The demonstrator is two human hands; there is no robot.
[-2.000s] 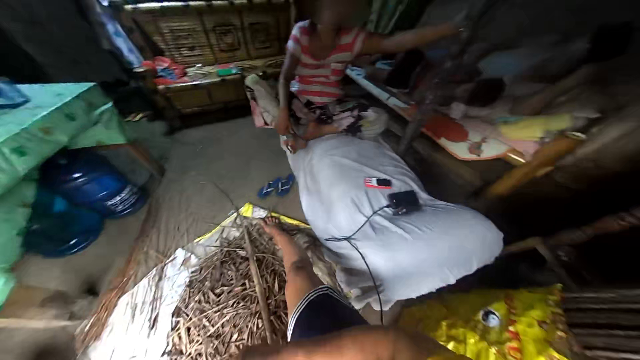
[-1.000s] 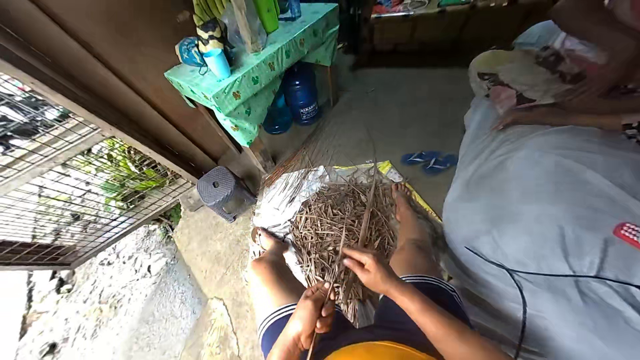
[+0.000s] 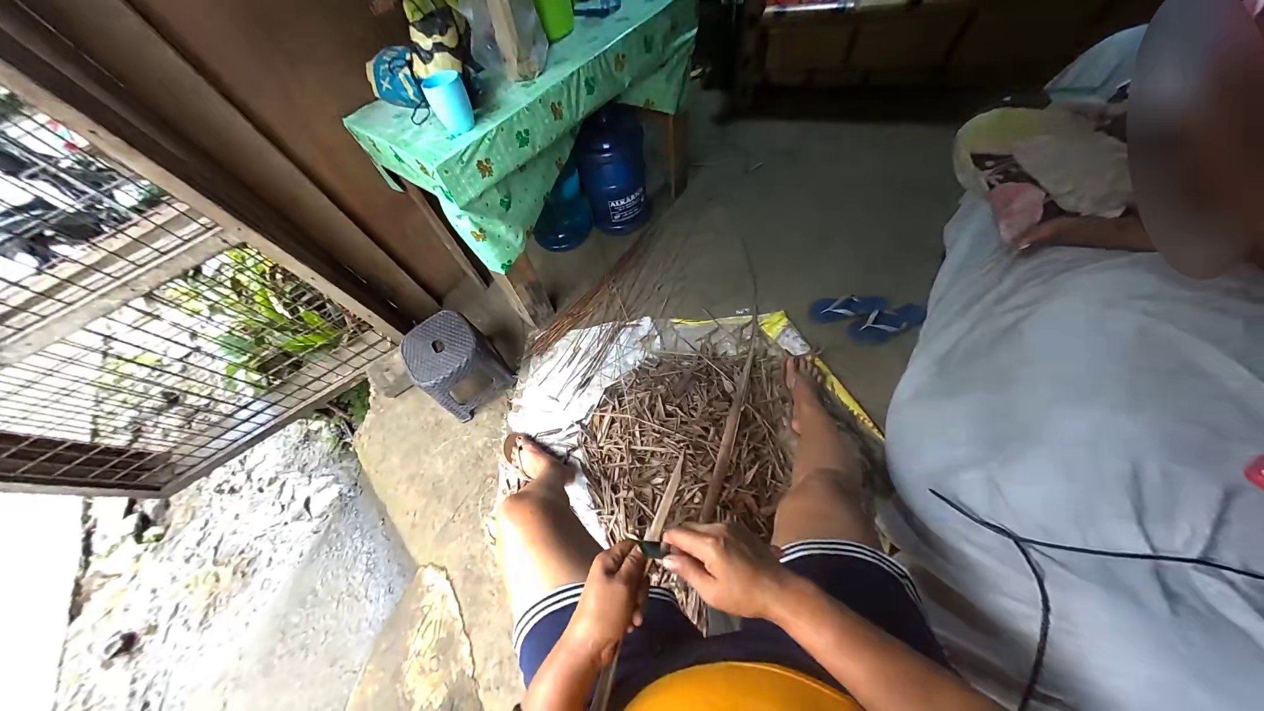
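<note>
My left hand is closed around a long dry brown leaf strip, whose tip points up and away from me. Close beside it, my right hand pinches a small dark object against the strip; it may be a small blade, but its kind is unclear. Both hands are over my lap. Beyond them, a heap of dry leaf pieces lies between my legs on a white and yellow sack sheet. A longer dry strip rests on the heap, and thin ribs fan out at its far left.
A grey plastic stool stands left, near a wire-mesh gate. Behind are a table with a green cloth and blue water jugs. Blue flip-flops lie on the floor. A person sits at the right by a grey-covered surface with a black cable.
The view has swung left since the oldest frame. Compared with one second ago, my hands are closer together at the strip, and the small dark object now shows at my right fingers.
</note>
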